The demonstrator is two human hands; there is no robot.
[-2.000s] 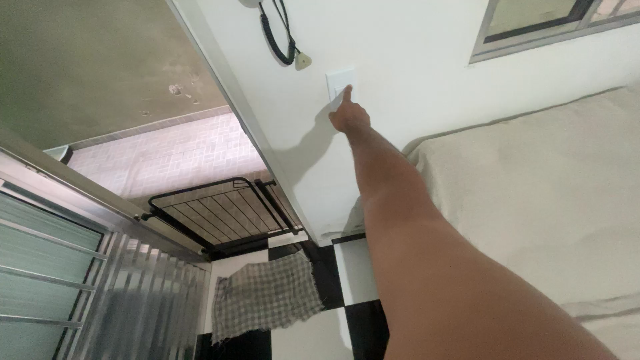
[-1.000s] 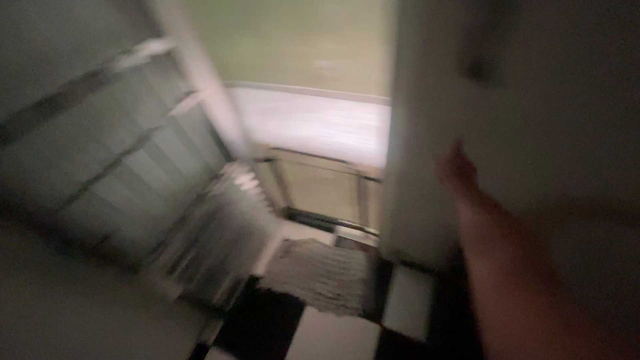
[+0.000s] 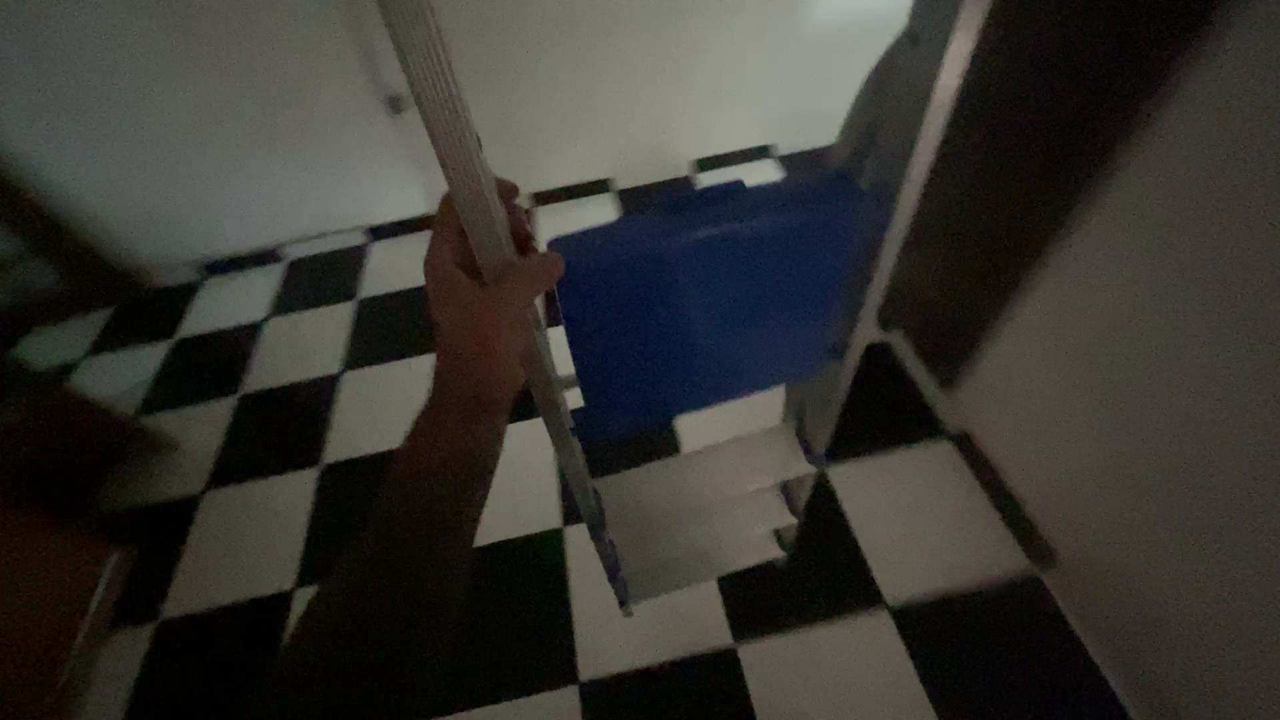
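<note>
My left hand (image 3: 485, 290) is closed around the ribbed left side rail of a metal stepladder (image 3: 440, 115), with the thumb on the rail's right side. The ladder stands tilted in the view, its two rails running down toward the black-and-white checkered floor. A blue panel or container (image 3: 715, 300) shows between the rails; whether it belongs to the ladder cannot be told. Below it is a wide, pale metal step (image 3: 700, 515). My right hand is not in view. The picture is dim and partly blurred.
A pale wall or door (image 3: 640, 90) is behind the ladder. A white wall (image 3: 1150, 380) runs close along the right, beside a dark upright surface (image 3: 1040, 170). A brown object (image 3: 45, 590), too dark to name, lies at the lower left.
My right hand, earlier with a finger at a wall switch, has left the view. My left hand has come into view on the ladder rail. The light has dimmed and the view has turned strongly.
</note>
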